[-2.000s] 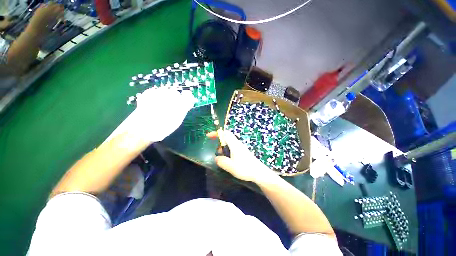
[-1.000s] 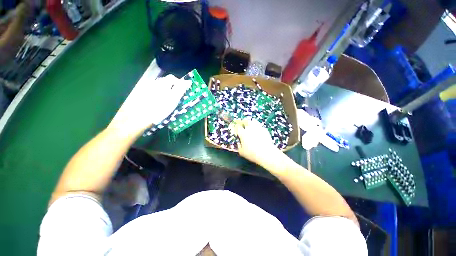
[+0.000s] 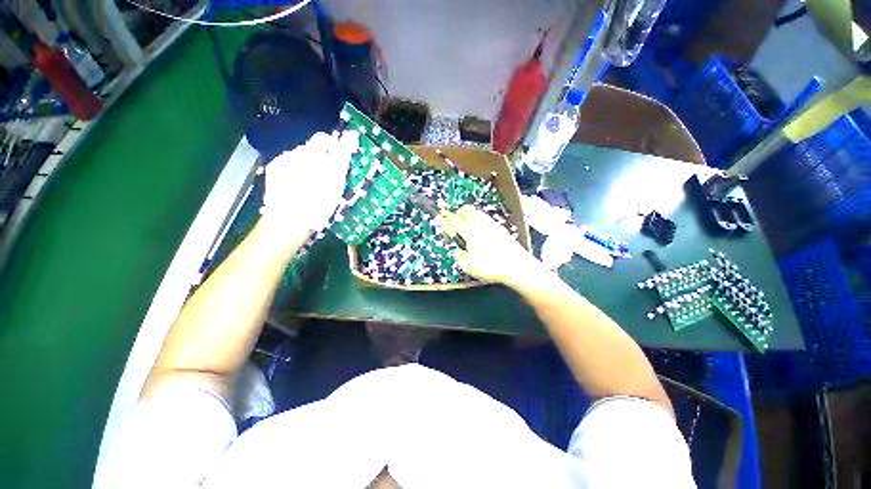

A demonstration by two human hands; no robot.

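Observation:
My left hand (image 3: 308,183), in a white glove, grips a green circuit board panel (image 3: 374,196) with rows of white and black parts. The panel is tilted over the left part of a brown cardboard box (image 3: 520,212) heaped with small single boards (image 3: 420,250). My right hand (image 3: 479,244), bare with yellowish fingertips, is over the box, closed around a small hand tool (image 3: 427,202). The tool's dark tip points at the panel's right edge; whether it touches cannot be told. The tool's handles are mostly hidden by the fingers.
Stacked panels (image 3: 711,298) lie on the bench's right end. A white cloth (image 3: 559,234), a blue-and-white tube (image 3: 606,243) and small black items lie right of the box. Behind stand a black fan (image 3: 282,91), dark bins, a red bottle (image 3: 522,100) and a clear bottle (image 3: 554,134). A green conveyor curves along the left.
The view has turned to the right. The panel has moved from left of the box to over its left part and is turned. The tool hand has moved from the box's front-left edge to over the box.

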